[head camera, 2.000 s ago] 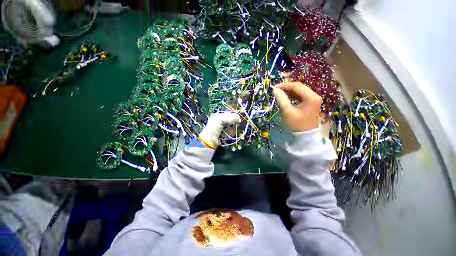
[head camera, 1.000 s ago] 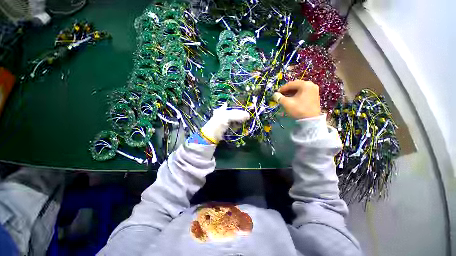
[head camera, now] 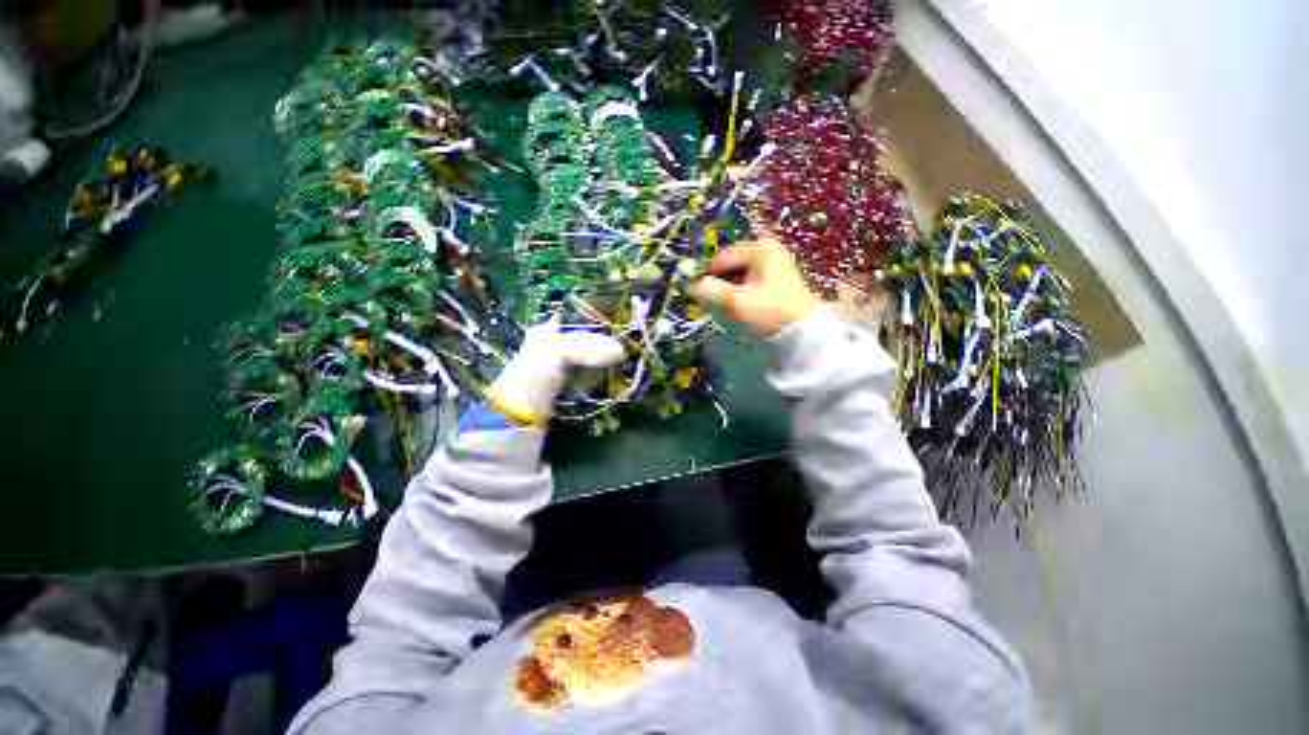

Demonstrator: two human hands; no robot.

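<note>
My left hand (head camera: 553, 365), in a white knit glove, holds a green coil with its wires at the near end of the middle rows of coils (head camera: 557, 165). White, yellow and dark lead wires (head camera: 653, 309) fan out to the right of the glove. My right hand (head camera: 757, 284), bare, has its thumb and forefinger pinched together at the wires, just right of the glove. The fingertips seem to pinch a wire end, but what they hold is too small to tell.
Long rows of green coils (head camera: 395, 237) lie to the left. A small coil group (head camera: 122, 190) lies far left. A crimson pile (head camera: 826, 187) is behind my right hand. A coil bundle (head camera: 991, 330) hangs over the edge at right. A dark green pile (head camera: 603, 43) is at the back.
The whole view has shifted and tilted, so the bench sits further left. My left hand stays at the coil. My right hand stays at the wires, with its fingers slightly moved.
</note>
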